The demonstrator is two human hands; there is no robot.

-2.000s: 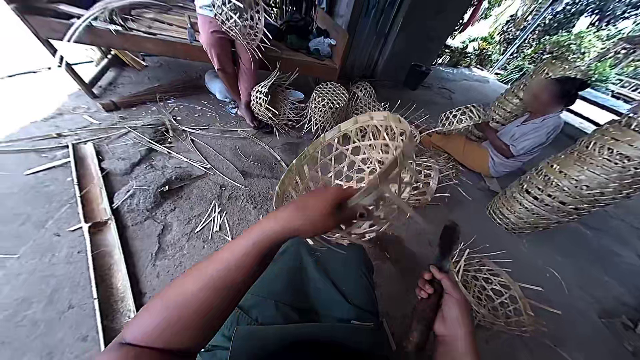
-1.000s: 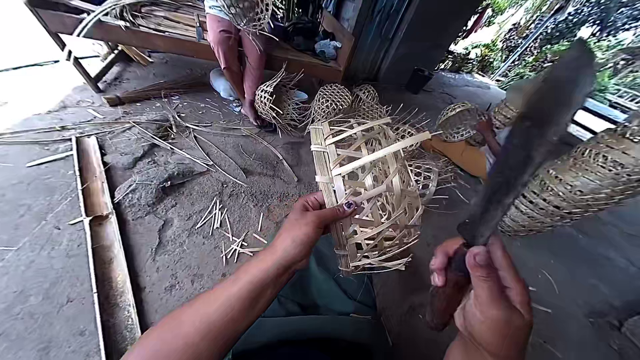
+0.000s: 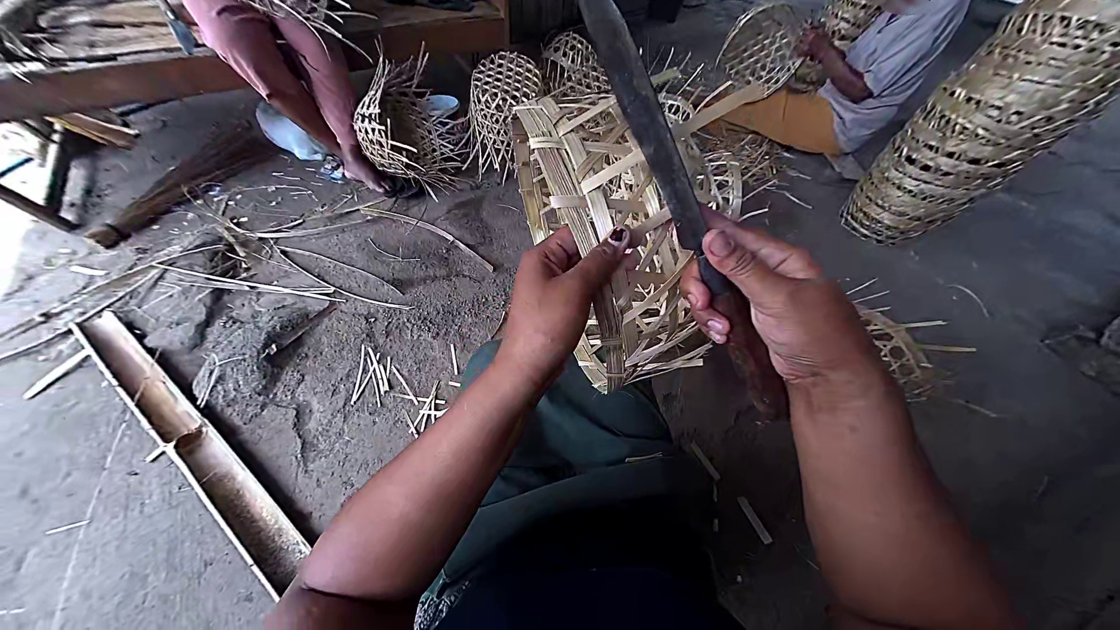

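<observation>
An open-weave bamboo basket point(image 3: 643, 306) is tipped over my knees, its banded rim facing left. My left hand point(image 3: 556, 302) grips that rim, the thumb pressed on the strips. In my right hand point(image 3: 774, 293) is the wooden handle of a machete point(image 3: 652, 131). The dark blade points up and slightly left, in front of the basket, and hides part of the weave. Loose strip ends stick out from the basket's right and lower edges.
A split bamboo trough point(image 3: 197, 451) and cut bamboo bits point(image 3: 376, 372) lie on the floor at left. Unfinished baskets point(image 3: 503, 96) stand ahead beside a person's legs. Another person sits at upper right, near a stack of baskets point(image 3: 980, 122). A partial basket point(image 3: 901, 350) lies right.
The basket, first lying tilted with its opening toward me, has been turned rim to the left. The machete has risen from low at right, and its blade now crosses in front of the basket.
</observation>
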